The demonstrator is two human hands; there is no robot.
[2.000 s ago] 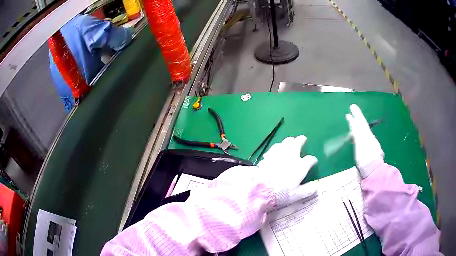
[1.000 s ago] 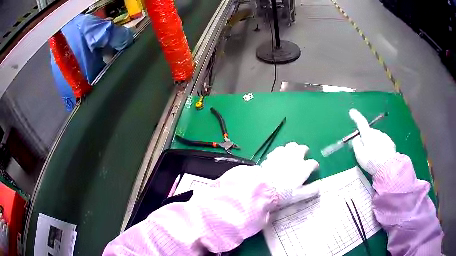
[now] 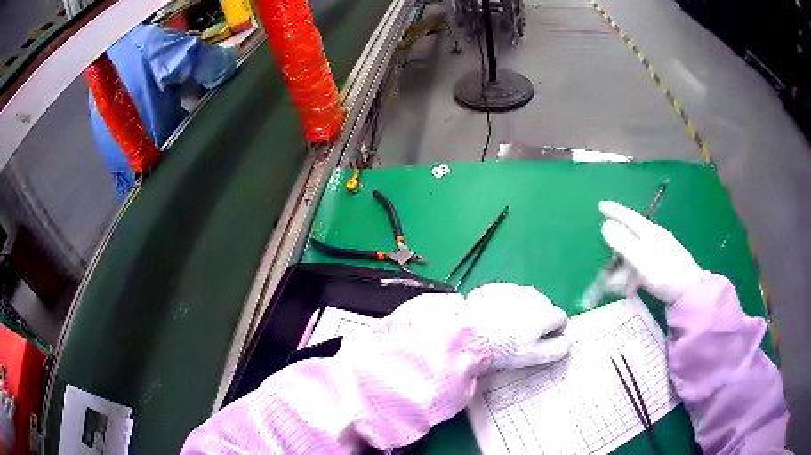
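Observation:
My right hand [image 3: 647, 253], in a white glove, holds a pen [image 3: 657, 201] above the mat, at the sheet's top edge. The pen's dark end points up and away; its clear end is blurred below the fingers. My left hand [image 3: 516, 322], also gloved, rests on the upper left of the record sheet [image 3: 533, 410] with fingers curled together. I see nothing in it. Its palm is hidden. Dark tweezers [image 3: 632, 388] lie on the sheet's right part, partly beside my right sleeve.
Black-and-orange cutters [image 3: 397, 255] and other tweezers [image 3: 481, 246] lie on the green mat [image 3: 560, 191]. A black tray [image 3: 286, 302] with papers is left of the sheet. The conveyor belt [image 3: 191, 258] carries a printed sheet [image 3: 95, 427]. A person in blue [image 3: 160, 71] is beyond it.
The fingers of my left hand have curled together. The pen in my right hand has swung to a steeper angle, its clear end now nearer the sheet.

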